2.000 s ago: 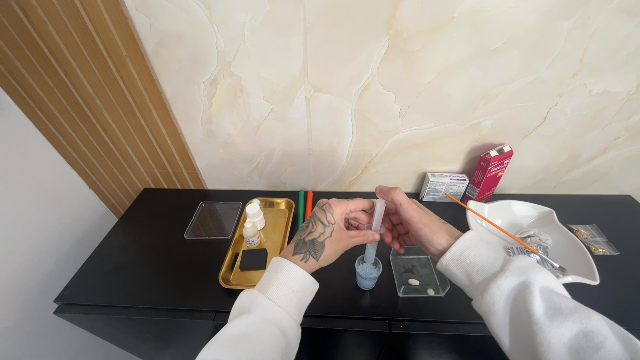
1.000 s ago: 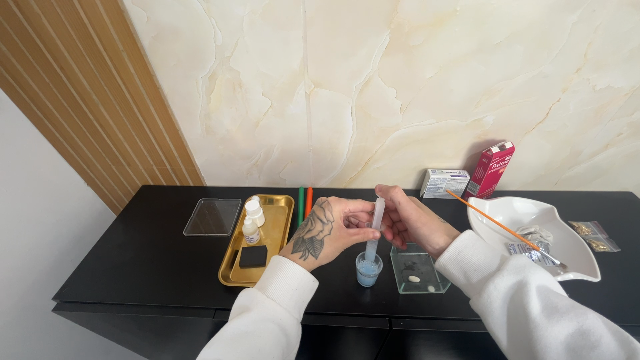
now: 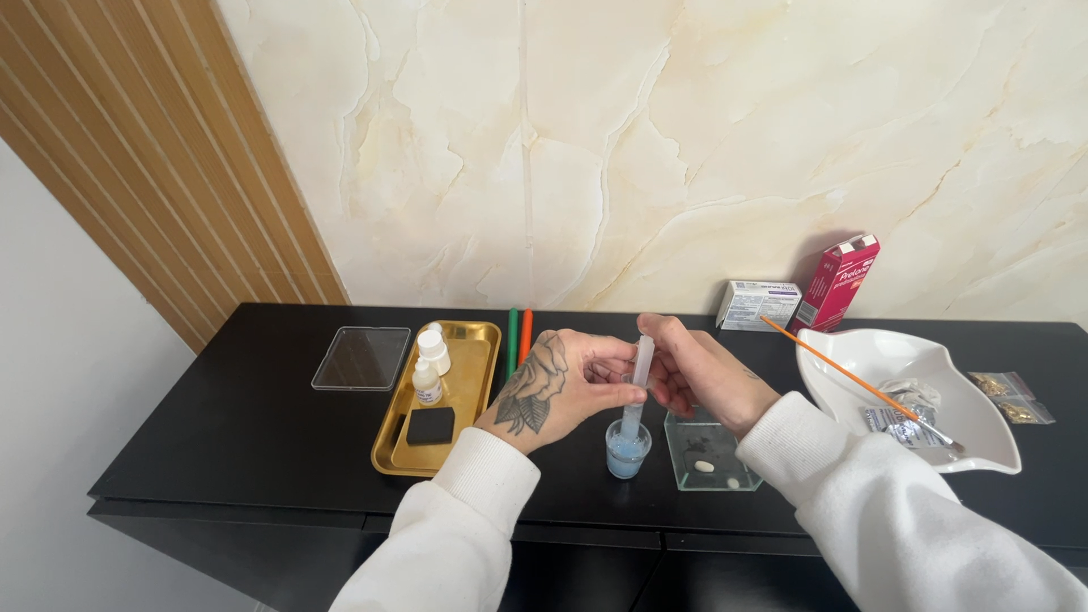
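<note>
My left hand (image 3: 565, 378), tattooed on its back, grips a clear plastic syringe (image 3: 633, 408) between thumb and fingers. The syringe's lower end is in a small clear cup (image 3: 628, 452) of pale blue liquid. My right hand (image 3: 699, 365) is at the syringe's upper part, its thumb over the top of the plunger (image 3: 644, 353); its other fingers are partly hidden. Just right of the cup, below my right hand, a square glass dish (image 3: 710, 450) holds white tablets (image 3: 704, 467).
To the left are a gold tray (image 3: 486, 357) with white bottles (image 3: 432, 348) and a black block (image 3: 430, 426), and a clear square lid (image 3: 361, 358). Green and orange sticks lie behind my hands. Right are medicine boxes (image 3: 759, 306), a white dish (image 3: 977, 391) with a brush, and small bags (image 3: 1023, 412).
</note>
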